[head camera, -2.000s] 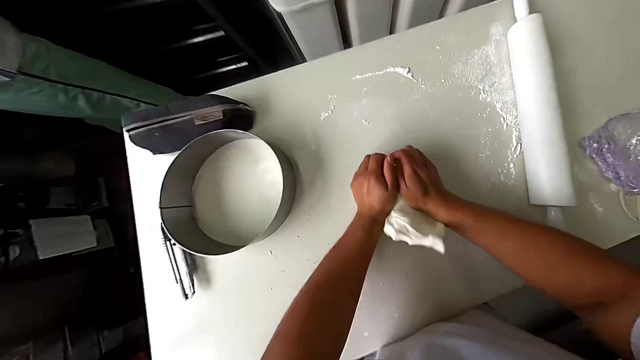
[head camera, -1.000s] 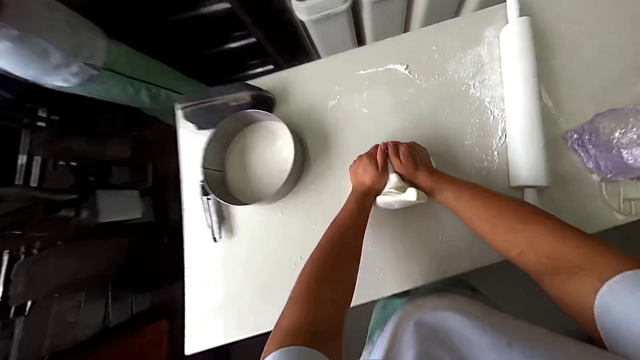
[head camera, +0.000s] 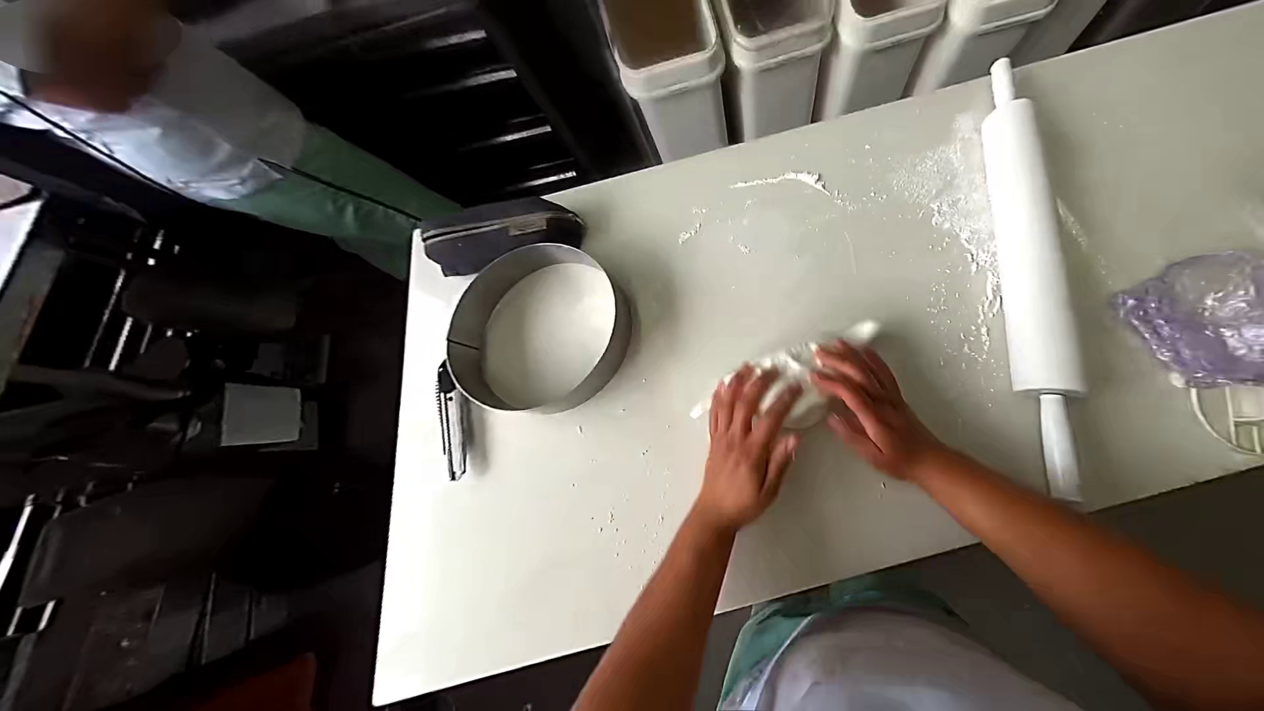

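A lump of white dough (head camera: 805,395) lies on the pale worktop (head camera: 533,573), stretched out unevenly with a thin end at its upper right. My left hand (head camera: 746,444) rests on its left part, fingers spread. On its right part lies my right hand (head camera: 874,410), fingers apart and slightly blurred. Neither hand is closed around the dough, and the fingers cover some of it. To the right is a white rolling pin (head camera: 1032,247), with scattered flour (head camera: 963,207) beside it. A round metal ring (head camera: 617,336) stands left of my hands.
A dark zippered pouch (head camera: 504,232) touches the ring's far side. A utility knife (head camera: 451,425) lies near the left edge. Purple plastic wrap (head camera: 1200,316) and a round cutter (head camera: 1234,420) are at right. White bins (head camera: 681,99) line the far edge; another person (head camera: 217,148) stands upper left.
My hands were closed together over the dough; now they are apart with fingers spread on it. The dough shows longer and flatter. More of the other person has come into view.
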